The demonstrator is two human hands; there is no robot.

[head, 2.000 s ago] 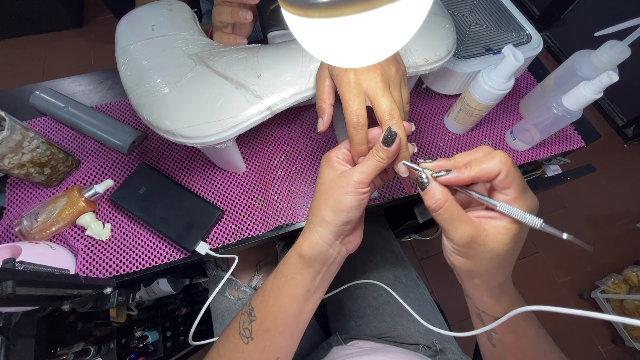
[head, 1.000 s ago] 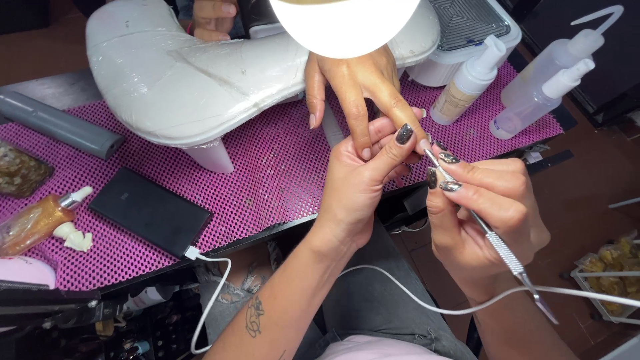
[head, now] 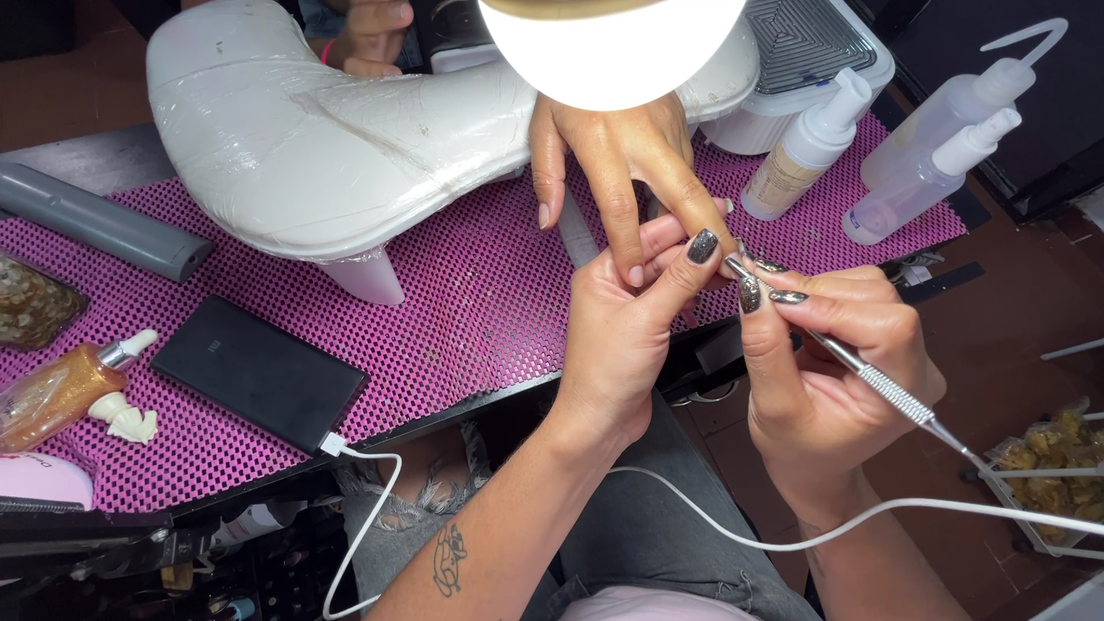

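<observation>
My left hand, with dark glittery nails, holds a finger of another person's hand between thumb and fingers. That hand reaches down from a plastic-wrapped white armrest under a bright lamp. In my right hand is a double-ended metal cuticle pusher with a knurled grip. One tip of it touches the held finger near the nail; the other points down to the right.
A black power bank with a white cable lies on the pink mesh mat. Pump bottle, spray bottle and bent-spout bottle stand right. Left are a grey tube-shaped object and a dropper bottle.
Since two seconds ago, my right hand has tilted the metal tool more steeply and brought its tip against the held finger's nail area. My left hand still holds the other person's finger.
</observation>
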